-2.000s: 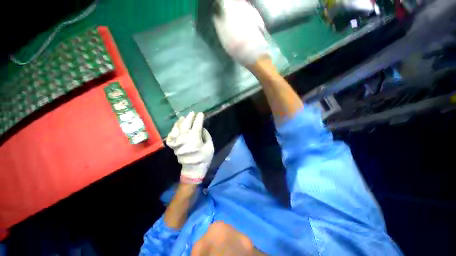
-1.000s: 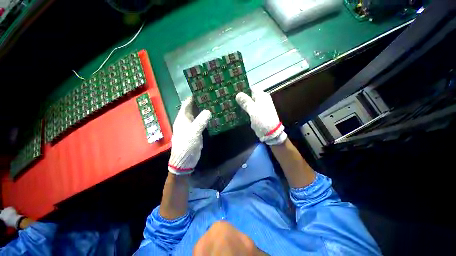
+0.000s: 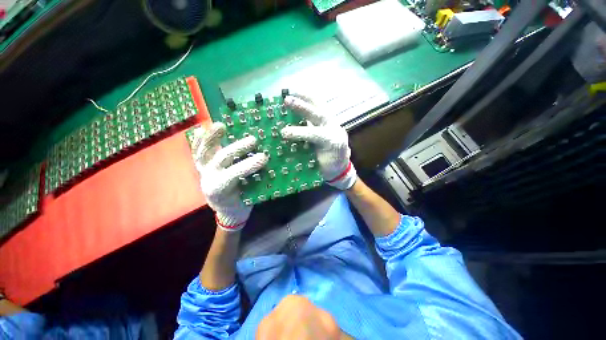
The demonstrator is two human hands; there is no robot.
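A green PCB panel (image 3: 279, 143) with rows of small parts and several black parts along its far edge is held up in front of me. My left hand (image 3: 224, 174), in a white knit glove, grips its left side, with fingers lying over its face. My right hand (image 3: 320, 138), also gloved, holds its right side, with fingers spread over the upper right. The panel is above the bench's near edge, in front of the flat pale plate (image 3: 319, 73). The PCB strip is mostly hidden behind my left hand.
A red sheet (image 3: 126, 192) with rows of PCB panels (image 3: 126, 129) lies left. A white block (image 3: 379, 30) and a silver assembly (image 3: 473, 23) are at the back right. A fan (image 3: 178, 10) is at the back. A grey metal rack end (image 3: 432, 163) is below right. A blue sleeve (image 3: 26, 327) shows lower left.
Since one second ago the panel shows a different face, with black parts at its far edge. My left hand has moved left and its fingers now lie over the face. Earlier still, my hands were apart.
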